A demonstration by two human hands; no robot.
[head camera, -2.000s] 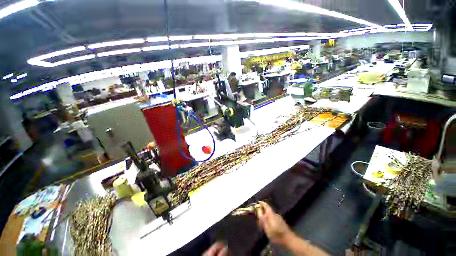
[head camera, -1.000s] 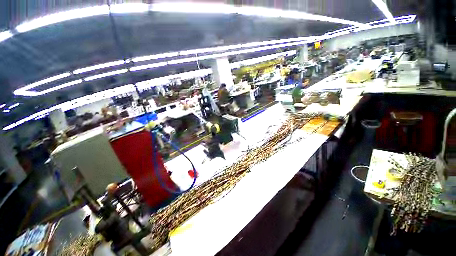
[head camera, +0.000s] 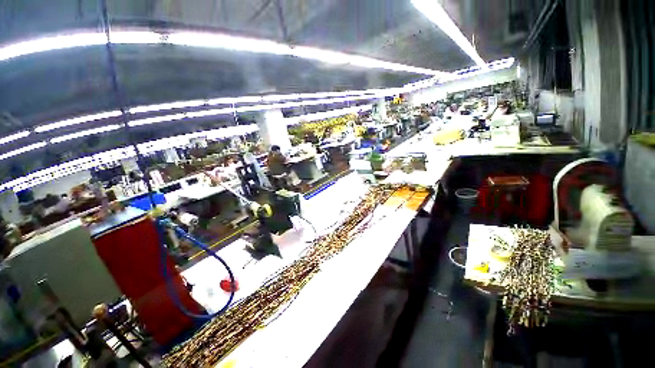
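Note:
A long bundle of speckled brown and gold braided cords (head camera: 302,262) lies along the white-covered table (head camera: 327,305). Its far end rests on a yellow-orange board (head camera: 407,198). The press tooling with a round wooden knob (head camera: 100,311) is at the lower left, partly cut off, beside a red panel (head camera: 143,277) and a grey box (head camera: 61,266). A blue air hose (head camera: 231,277) loops in front of the panel. Neither of my hands is in view.
At the right, another cord bunch (head camera: 528,280) hangs over a white work surface beside a cream-coloured machine (head camera: 607,219). A red crate or stool (head camera: 507,188) stands on the floor behind. A person (head camera: 276,159) sits at a bench in the background.
The view has swung right and up. The press has shifted toward the lower left and the cream machine has come into view. My hands, visible two seconds ago with a cord piece, have left the picture.

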